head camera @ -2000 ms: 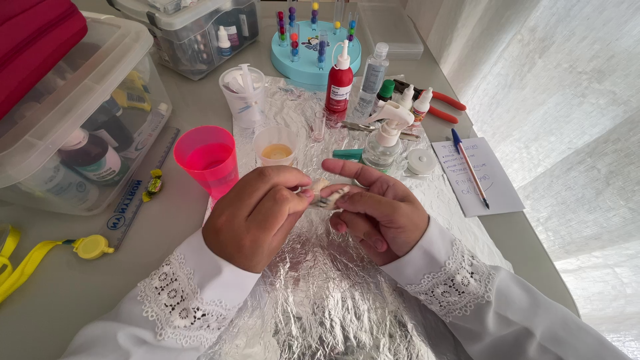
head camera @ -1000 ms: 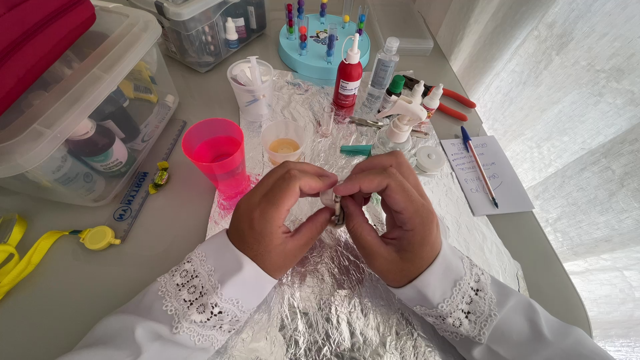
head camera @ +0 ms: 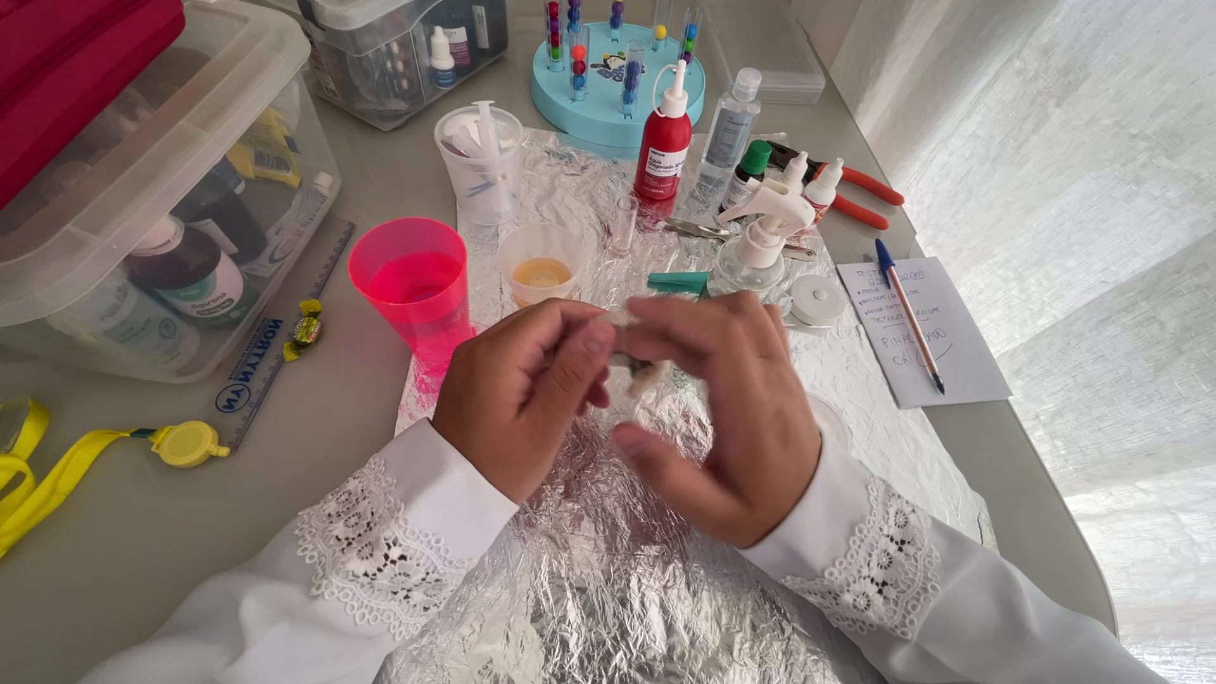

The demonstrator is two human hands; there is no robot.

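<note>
My left hand (head camera: 532,389) pinches a small, pale, blurred piece (head camera: 641,366) between thumb and fingers, over crumpled aluminium foil (head camera: 608,570). What the piece is cannot be told. Close to its right side is my right hand (head camera: 731,408), blurred, thumb spread from the fingers; its fingertips are near the piece, and whether they touch it is unclear. Beyond my hands are a pink plastic cup (head camera: 408,275) of liquid, a small clear cup (head camera: 540,261) with yellowish liquid, a teal cap (head camera: 677,283) and a spray bottle (head camera: 760,247). A white round lid (head camera: 817,300) lies beside the spray bottle.
Behind stand a red bottle (head camera: 663,147), a clear bottle (head camera: 730,128), a cup with a syringe (head camera: 482,166) and a blue tube rack (head camera: 613,104). Red-handled pliers (head camera: 855,195) and a pen (head camera: 912,318) on paper lie right. Plastic bins (head camera: 161,190), a ruler (head camera: 275,351) and a yellow lanyard (head camera: 71,470) are left.
One second ago both hands met at the small piece. Now the right hand's thumb has come away from it and its fingers have spread, while the left hand keeps its pinch.
</note>
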